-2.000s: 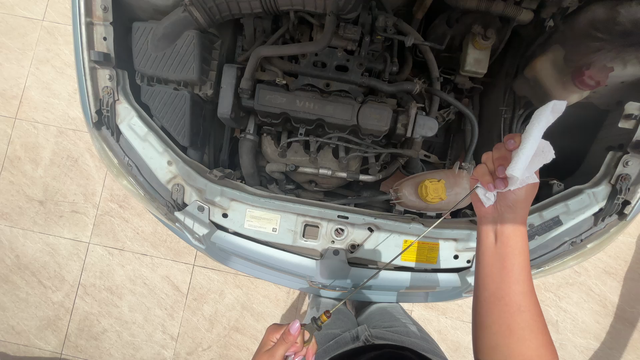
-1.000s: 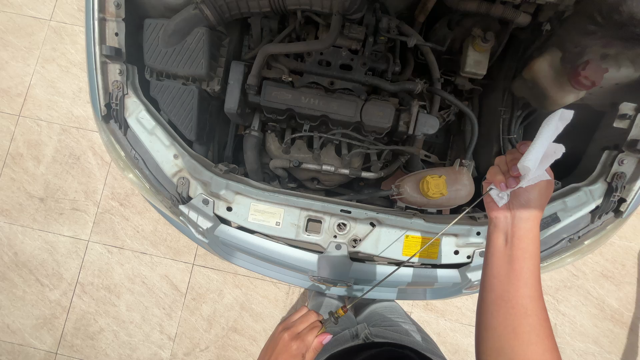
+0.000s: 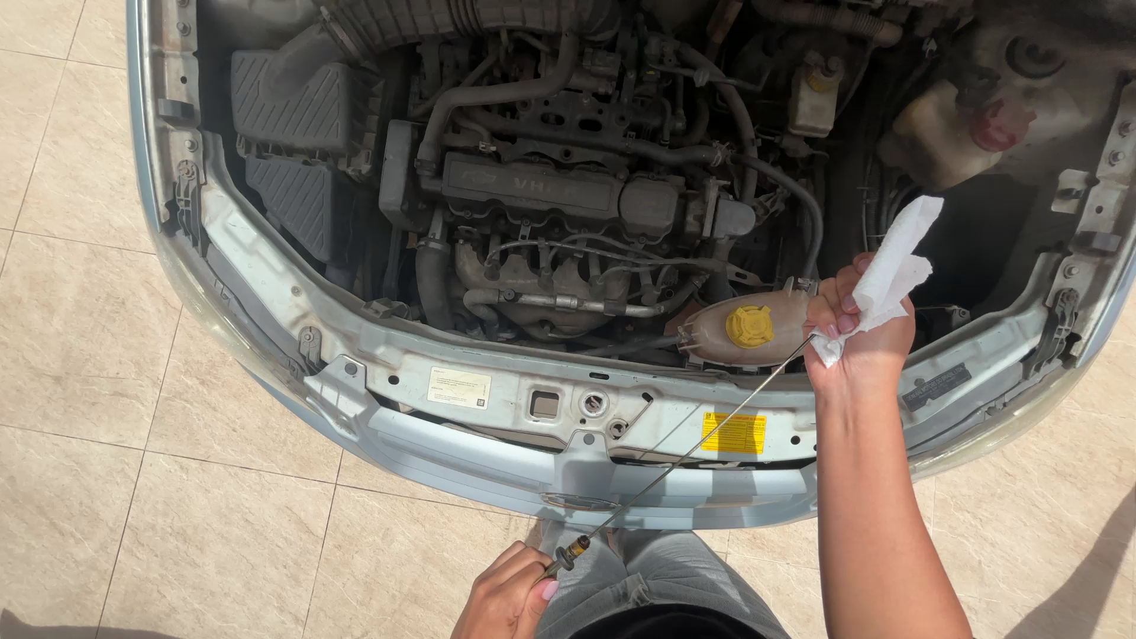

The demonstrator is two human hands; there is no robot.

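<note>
My left hand (image 3: 510, 590) is closed around the handle end of an engine oil dipstick (image 3: 688, 451), low in front of the car's front edge. The thin metal rod runs up and to the right to my right hand (image 3: 861, 333). That hand pinches a folded white paper towel (image 3: 892, 266) around the rod's far end, so the tip is hidden. Just left of my right hand sits a translucent coolant tank (image 3: 706, 333) with a yellow cap (image 3: 750, 327). Behind lies the engine's dark cover (image 3: 532, 185).
The car's front crossmember (image 3: 355, 328) carries a yellow label (image 3: 733, 432) and a white label (image 3: 459, 388). A black air filter box (image 3: 293, 106) is at left, a reservoir with a red cap (image 3: 1001, 124) at right. Tiled floor (image 3: 240, 390) surrounds the car's front.
My left hand has changed its hold on the dipstick's handle, its fingers now wrapped differently than two seconds ago. The right hand still holds the towel on the rod.
</note>
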